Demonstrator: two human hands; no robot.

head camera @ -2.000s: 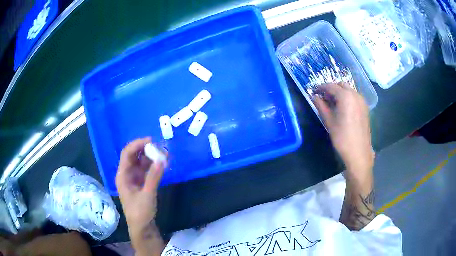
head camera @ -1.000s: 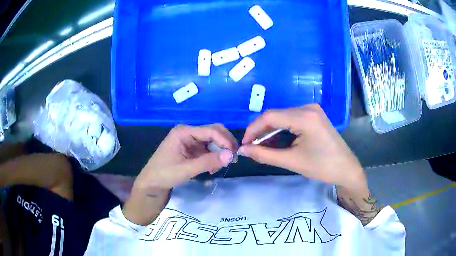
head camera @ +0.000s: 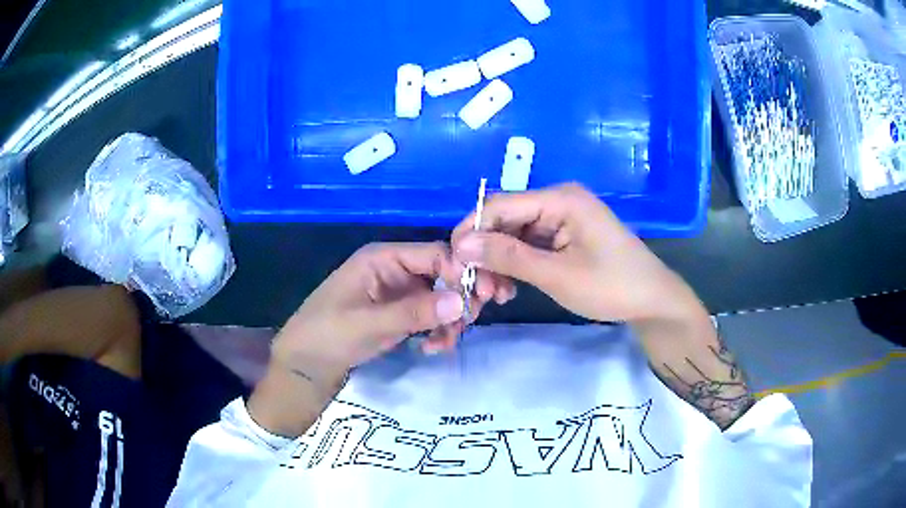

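My right hand pinches a slim white stick, held nearly upright, its top end sticking out above the fingertips. A pale, silvery section shows at its lower end. My left hand meets it fingertip to fingertip and pinches the lower end and a small part mostly hidden by the fingers; I cannot tell whether this is the housing. Fine leads hang faintly below the fingertips. Several white housings, each with a small dark hole, lie in the blue tray beyond my hands.
A clear box of thin white sticks stands right of the tray, with a second clear box beside it. A crumpled clear bag with white parts lies left. A person's arm is at the left edge. A shiny rail runs upper left.
My right hand has come back from the parts box to meet my left. Since one second ago, the white stick has turned from slanted to nearly upright. Another housing now lies in the tray.
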